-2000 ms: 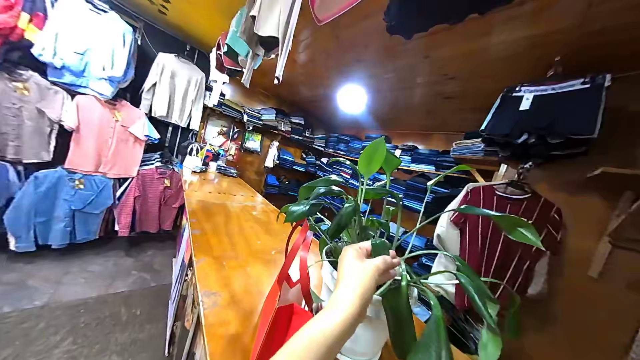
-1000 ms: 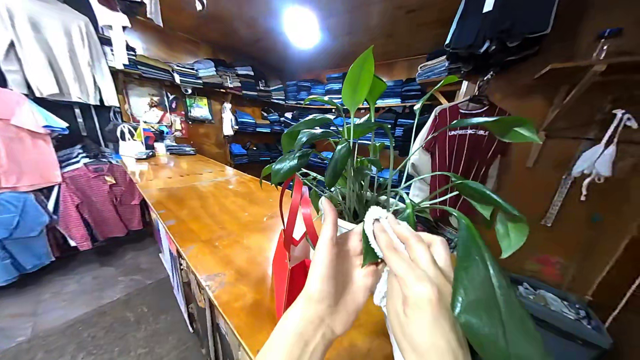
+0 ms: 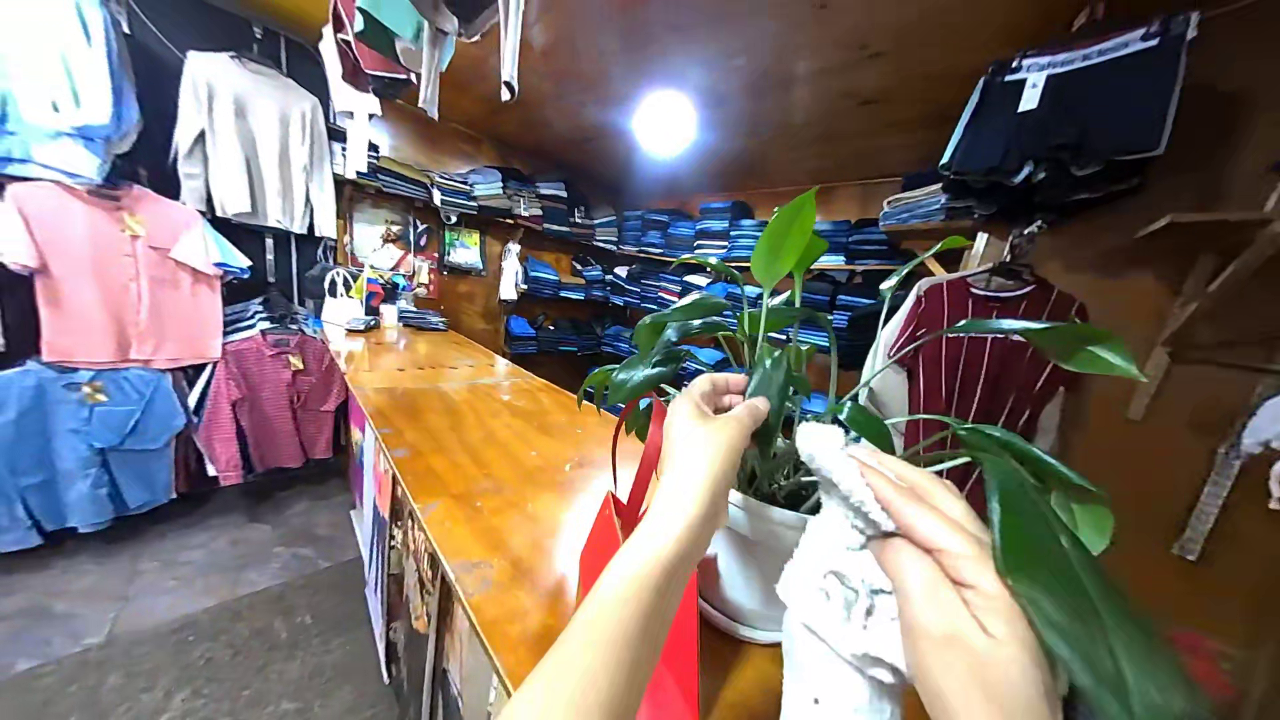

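A leafy green potted plant (image 3: 790, 330) stands in a white pot (image 3: 750, 550) with a saucer on the wooden counter. My left hand (image 3: 705, 440) pinches a dark green leaf (image 3: 768, 390) between thumb and fingers, in front of the stems. To its right, my right hand (image 3: 950, 570) holds a white cloth (image 3: 840, 600), bunched at the fingertips and hanging down past the pot. The cloth's upper end is near the pot's rim, a little apart from the held leaf. My right thumb is partly hidden.
A red gift bag (image 3: 680, 640) stands left of the pot, partly behind my left forearm. The wooden counter (image 3: 480, 440) runs away to the left. Large leaves (image 3: 1060, 560) reach out at the right. Folded jeans (image 3: 720, 230) fill the shelves behind, and shirts (image 3: 120, 280) hang at the left.
Two seconds ago only my left hand showed, at the plant; one second ago both hands were close together around a leaf with the cloth. Now they are farther apart.
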